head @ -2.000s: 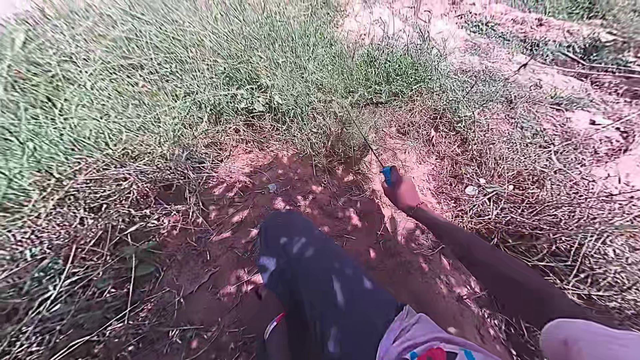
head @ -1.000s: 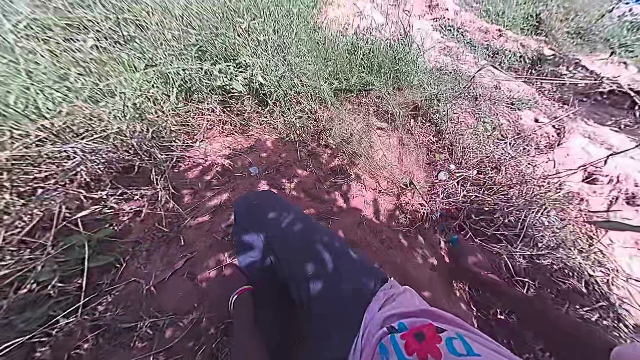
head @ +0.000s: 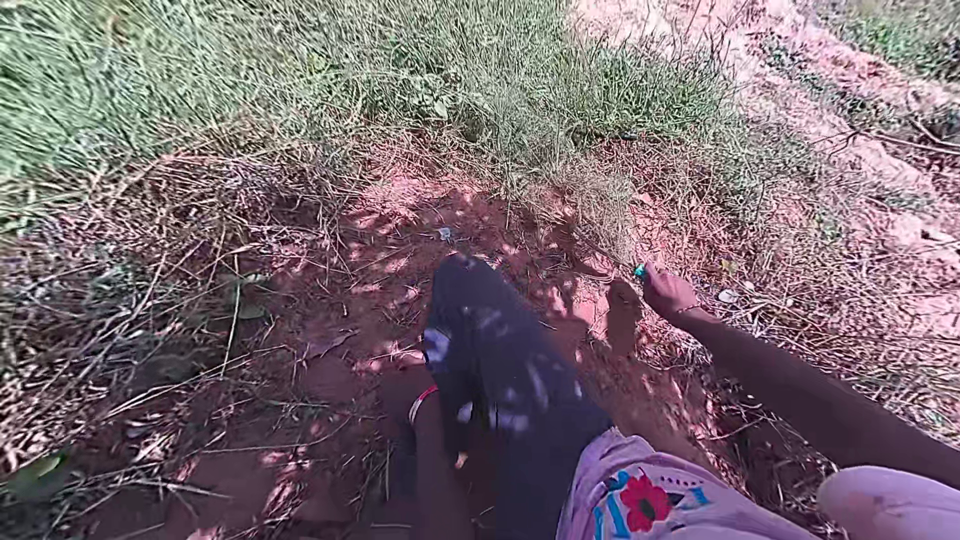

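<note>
My right hand [head: 667, 291] is closed around the blue-green handle [head: 640, 271] of a tool at the right of the middle. A thin dark shaft or blade seems to run from the handle up and left toward the grass; its form is blurred. My left hand [head: 405, 384] hangs low beside my dark-trousered knee [head: 469, 300], with a red and white bangle [head: 421, 403] at the wrist. It lies in deep shade, so its fingers and anything in them cannot be made out.
Green grass [head: 487, 82] stands ahead and to the left. Dry cut stalks [head: 247, 180] lie at the left and right over reddish soil [head: 390, 262]. A pale dirt bank [head: 847, 112] rises at the upper right, with a thin bare branch [head: 900, 141] across it.
My right hand, low at the right and partly blurred one second ago, is now higher and nearer the grass with the tool's handle in it. The left wrist with its bangle stays beside the knee.
</note>
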